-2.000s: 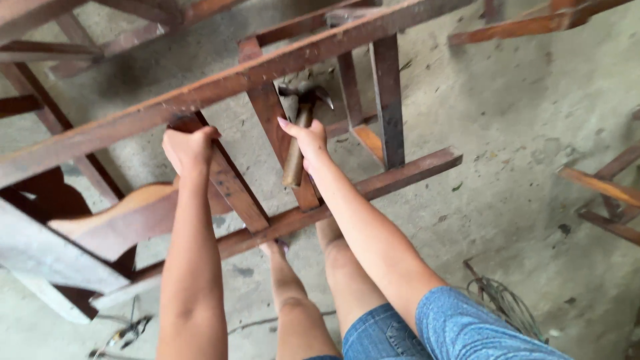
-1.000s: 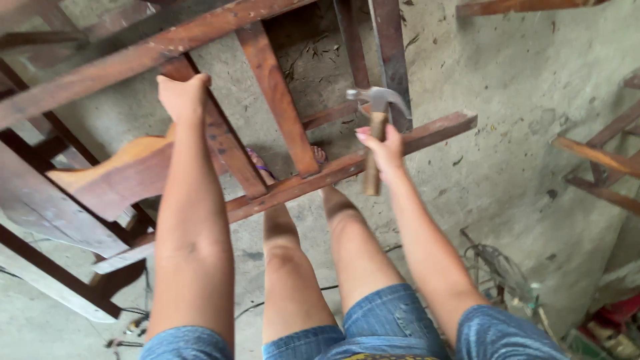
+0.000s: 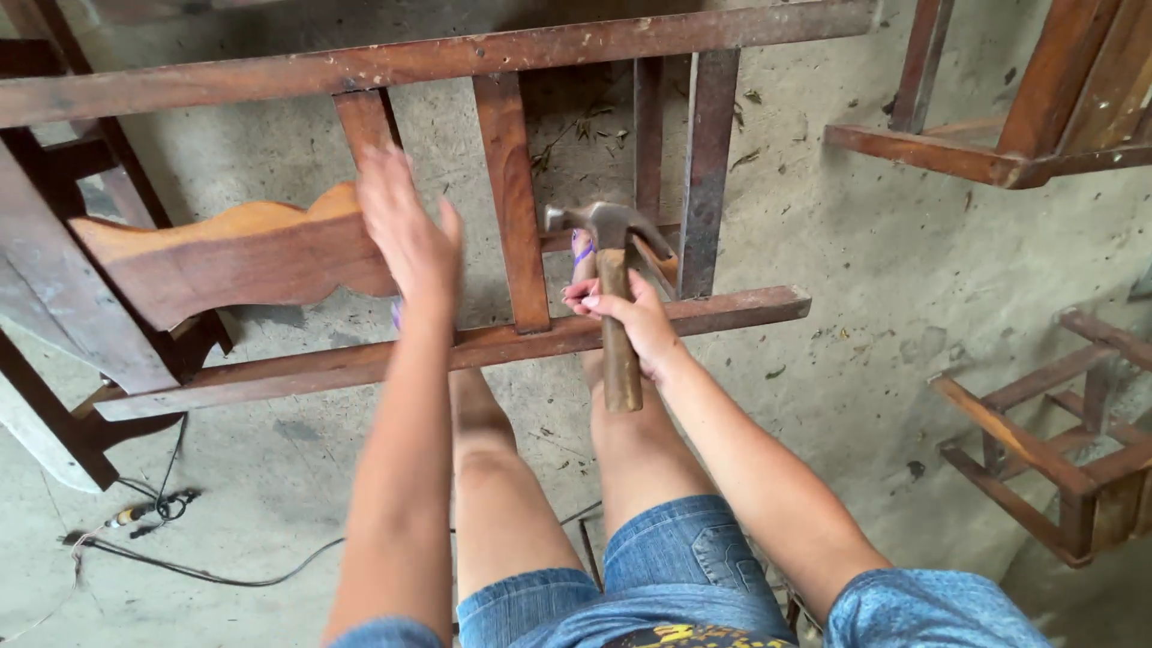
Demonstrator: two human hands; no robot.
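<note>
My right hand (image 3: 630,315) grips the wooden handle of a claw hammer (image 3: 615,270), its steel head pointing away from me above the lower rail of a wooden chair frame (image 3: 504,346). My left hand (image 3: 409,225), blurred, is over a short crosspiece (image 3: 364,121) of that frame, fingers extended and holding nothing; whether it touches the wood I cannot tell. Between my hands a second crosspiece (image 3: 511,198) joins the upper rail (image 3: 576,45) to the lower one. A scalloped wooden board (image 3: 234,256) sits in the frame at the left.
Other wooden furniture frames stand at the upper right (image 3: 954,162) and right (image 3: 1035,441). Black cables (image 3: 216,576) and a tool with a yellowish handle (image 3: 130,515) lie on the concrete floor (image 3: 855,450) at lower left. My legs are close below the lower rail.
My left hand has let go of the frame, its fingers now extended. The hammer in my right hand was over the second crosspiece two seconds ago and has moved right of it.
</note>
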